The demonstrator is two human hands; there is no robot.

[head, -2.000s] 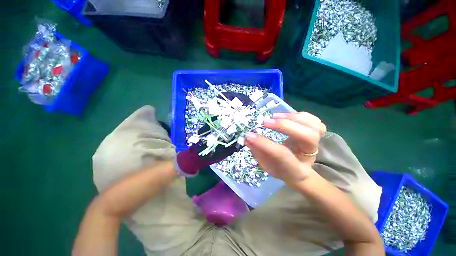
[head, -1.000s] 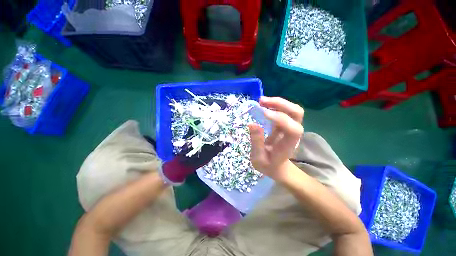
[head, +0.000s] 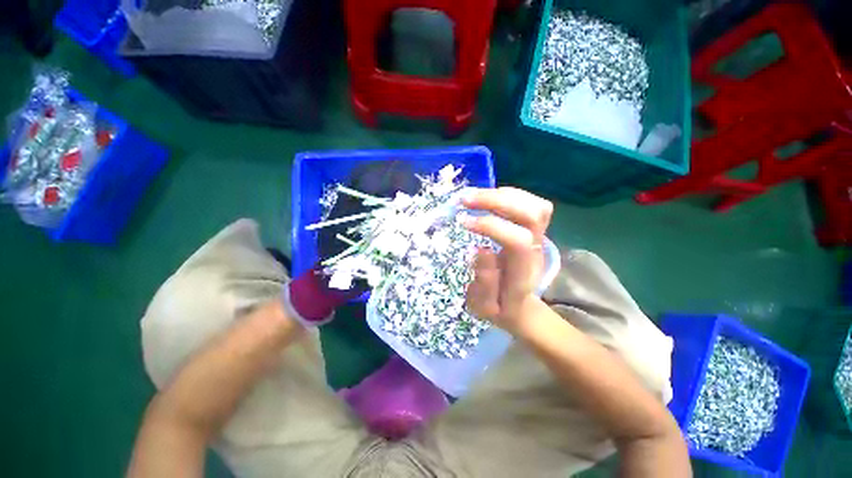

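My left hand (head: 350,233), in a dark glove with a maroon cuff, holds a loose handful of white-and-green small parts (head: 397,229) over the blue crate (head: 318,157). Long thin white stems stick out of the handful to the left. My bare right hand (head: 509,252) is beside the handful with its fingers bent; whether a part is between its fingertips is too blurred to tell. The translucent clear tub (head: 453,369), holding a speckled heap of parts, sits at an angle at the crate's near side, between my thighs. The handful hides part of both containers.
A teal green crate (head: 607,154) of parts stands ahead right, beside red stools (head: 747,121). Another red stool (head: 411,89) and a black crate (head: 224,84) are ahead. Blue crates stand at left with bagged parts (head: 56,163) and at right (head: 738,392). A purple stool (head: 397,401) is between my legs.
Over two seconds the whole view has shifted. Since the last earlier frame, the gloved hand has turned and the stems now point left; my right hand has moved slightly left, its fingers more bent.
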